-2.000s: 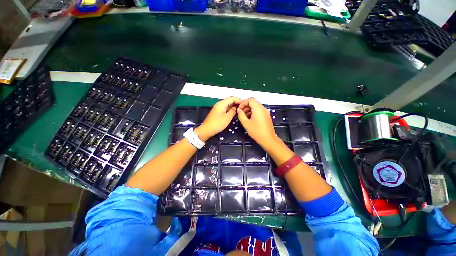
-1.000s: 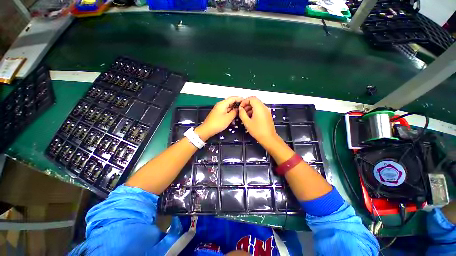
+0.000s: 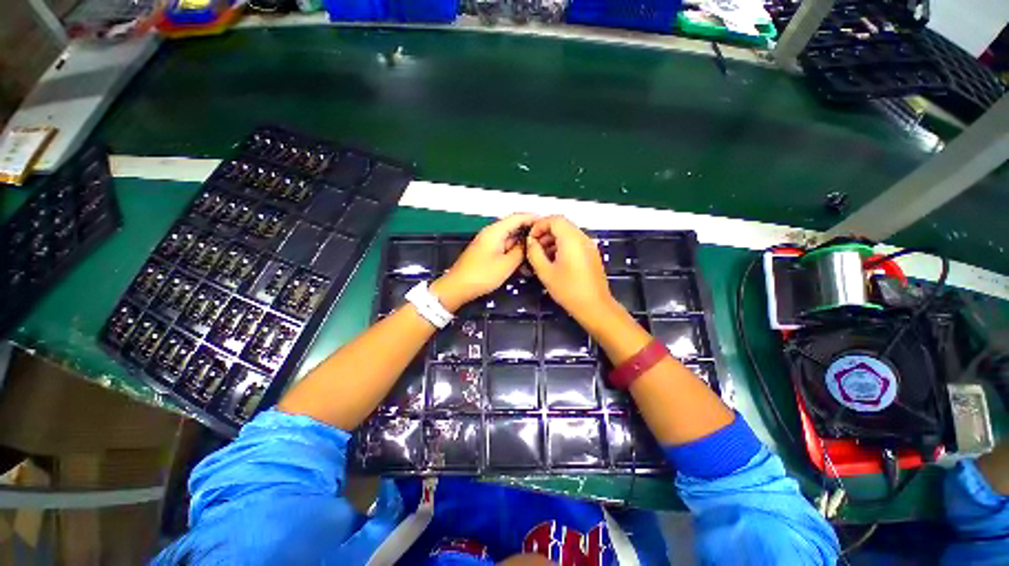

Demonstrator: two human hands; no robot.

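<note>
My left hand (image 3: 487,260) and my right hand (image 3: 564,260) meet over the back of the centre tray (image 3: 515,387), a glossy black grid of cells. A small dark unit (image 3: 524,239) is pinched between the fingertips of both hands and is mostly hidden by them. Tiny white and reddish loose parts (image 3: 475,352) lie in several cells of the centre tray. The left tray (image 3: 332,227) is black and tilted, with metallic-looking units in many cells and some bare cells at its back right.
A fan (image 3: 863,381) and a solder reel (image 3: 838,279) stand at the right with black cables. A spare tray (image 3: 55,232) lies far left. A stray dark unit (image 3: 835,201) is on the green belt (image 3: 531,122). Blue bins (image 3: 393,11) are at the far side.
The stray dark unit on the belt has shifted to the right. My hands stay in nearly the same place, with only small finger movements.
</note>
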